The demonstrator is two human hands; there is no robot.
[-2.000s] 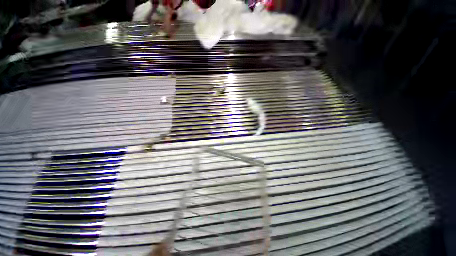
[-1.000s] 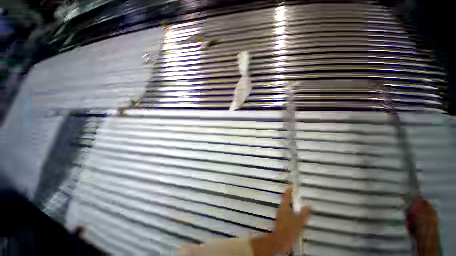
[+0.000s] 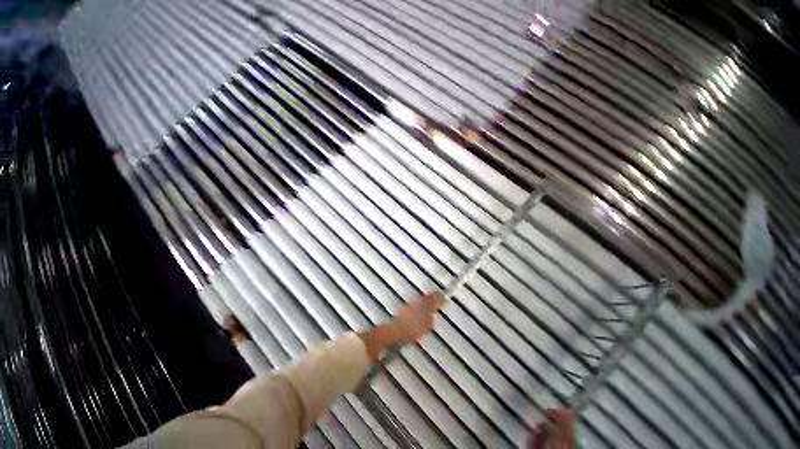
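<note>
A thin grey rectangular frame lies over or just above the white ribbed covering; its far side bar has zigzag lines beside it. My left hand, with a pale sleeve, is closed on the near side bar. My right hand is at the lower end of the other side bar, partly cut off by the bottom edge, and grips it. Whether the frame touches the covering is unclear.
Bare shiny bars show at the upper left, and more at the upper right. A curved white strip lies at the right. Small brownish pieces sit at the covering's corner. A dark aisle and dark bars are at the left.
The view has turned and shifted toward the left end of the bed. The frame now appears tilted diagonally, and my left hand has closed on its side bar.
</note>
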